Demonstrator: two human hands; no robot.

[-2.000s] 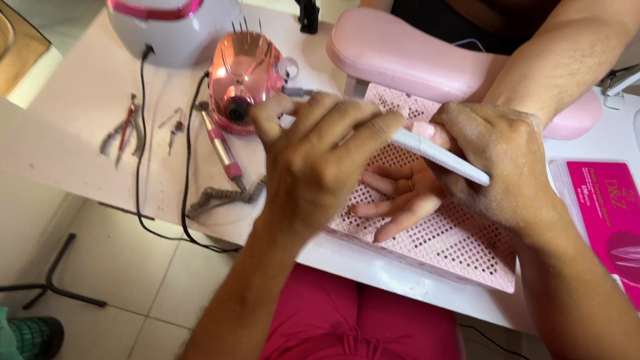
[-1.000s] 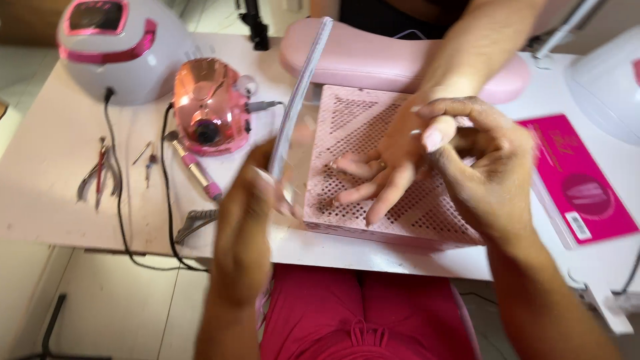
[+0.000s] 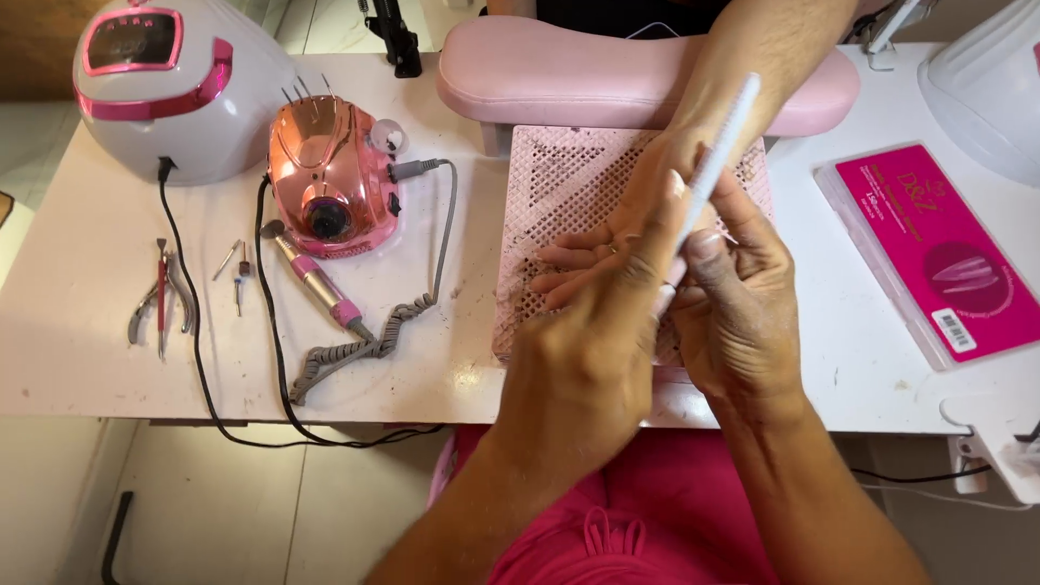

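My left hand grips a pale nail file, which points up and to the right across the other person's hand. My right hand is closed on a finger of that hand, next to the file. The other person's hand lies palm up, fingers to the left, over a pink perforated dust collector; part of it is hidden behind my hands. Their forearm crosses a pink padded armrest.
At left stand a white and pink lamp-like device and a rose-gold nail drill unit. Its handpiece, a cuticle nipper and loose bits lie nearby. A pink nail tip box lies at right.
The file, held upright away from the other hand one second ago, is now over that person's fingers. My left hand has moved right and my hands have come together.
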